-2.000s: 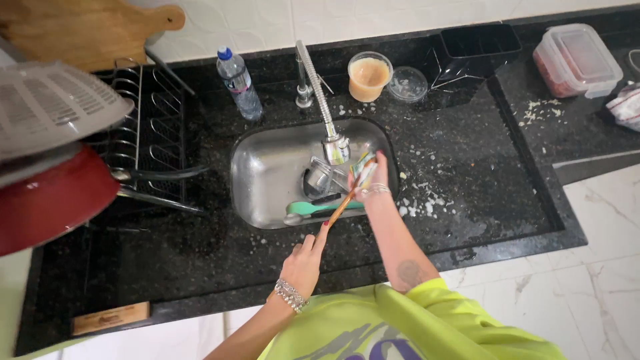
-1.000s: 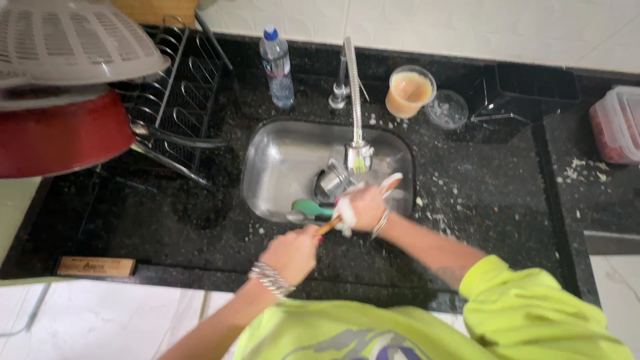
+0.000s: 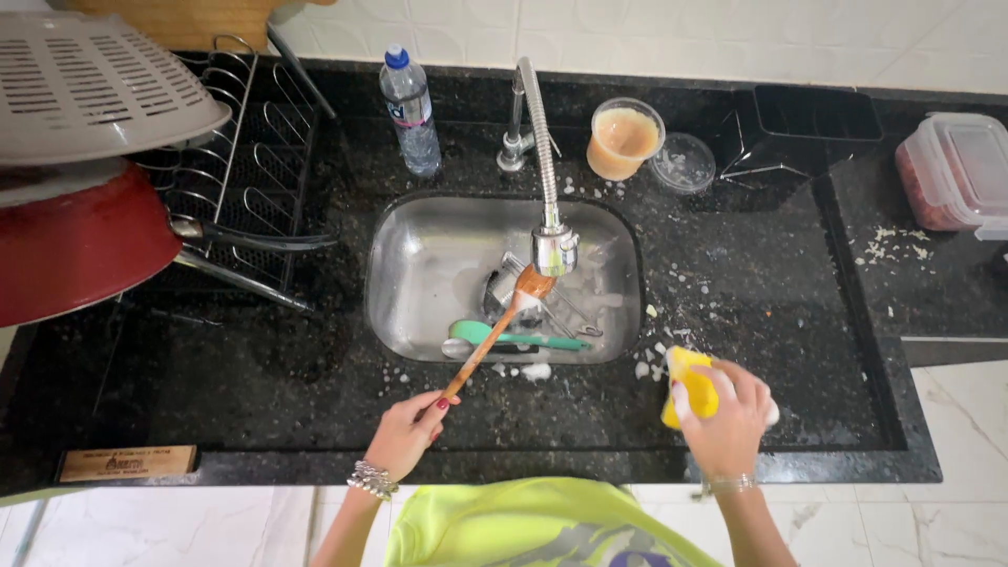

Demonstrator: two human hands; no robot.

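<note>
My left hand [image 3: 413, 433] grips the handle end of a wooden spoon [image 3: 492, 339], whose soapy head is over the steel sink [image 3: 409, 260], just below the spray head of the faucet [image 3: 554, 248]. To the right, my right hand [image 3: 728, 413] holds a yellow sponge [image 3: 691, 387] above the black stone counter. Inside the sink lie a green utensil [image 3: 563, 343], a metal spoon [image 3: 457, 348] and a metal utensil with a dark part [image 3: 498, 290], partly hidden by the wooden spoon. Suds [image 3: 537, 371] dot the sink's front edge.
Behind the sink stand a plastic water bottle [image 3: 411, 114], a tub of beige paste [image 3: 626, 138], a clear lid [image 3: 683, 163] and a black container [image 3: 815, 130]. A dish rack [image 3: 272, 173], a colander [image 3: 94, 87] and a red pan [image 3: 79, 244] are left; a lidded box [image 3: 957, 173] is right.
My right hand has moved off the wooden spoon to the right, and the yellow sponge now shows in it. My left hand still holds the spoon, whose head now shows under the faucet.
</note>
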